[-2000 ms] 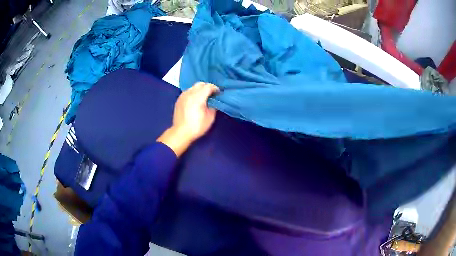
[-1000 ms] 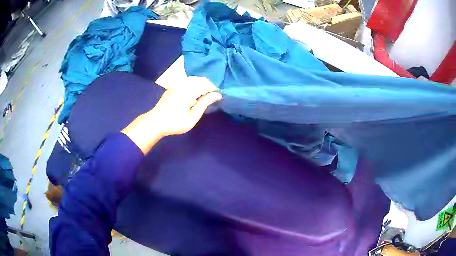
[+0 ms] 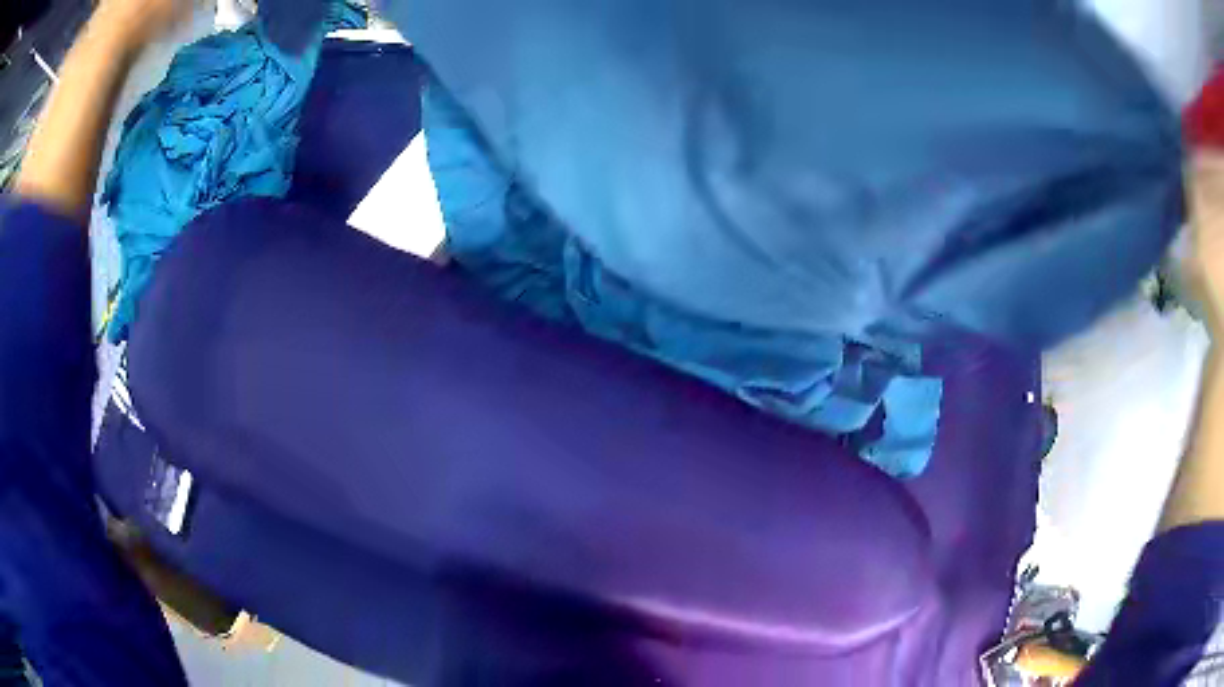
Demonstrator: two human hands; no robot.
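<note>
A teal-blue garment [image 3: 805, 148] is raised and blurred across the upper middle and right, above the padded sleeve board [image 3: 537, 430]. Folds of teal cloth hang behind the board's far edge. My left hand [image 3: 141, 16] is at the top left, cut off by the picture's top edge, so its fingers and grip are hidden. My right hand [image 3: 1203, 222] is at the right edge, blurred and partly cut off, and grips the garment's right side, where the folds run together.
A crumpled teal heap [image 3: 201, 134] lies at the far left of the table. A white piece [image 3: 407, 201] shows behind the board. The iron rest with a brown-orange handle [image 3: 1050, 660] is at the lower right. Something red [image 3: 1208, 114] is at the right edge.
My left hand has let go of the cloth edge at the board and moved up and left. The garment has risen and bunched across the top. My right hand has come into view at the right.
</note>
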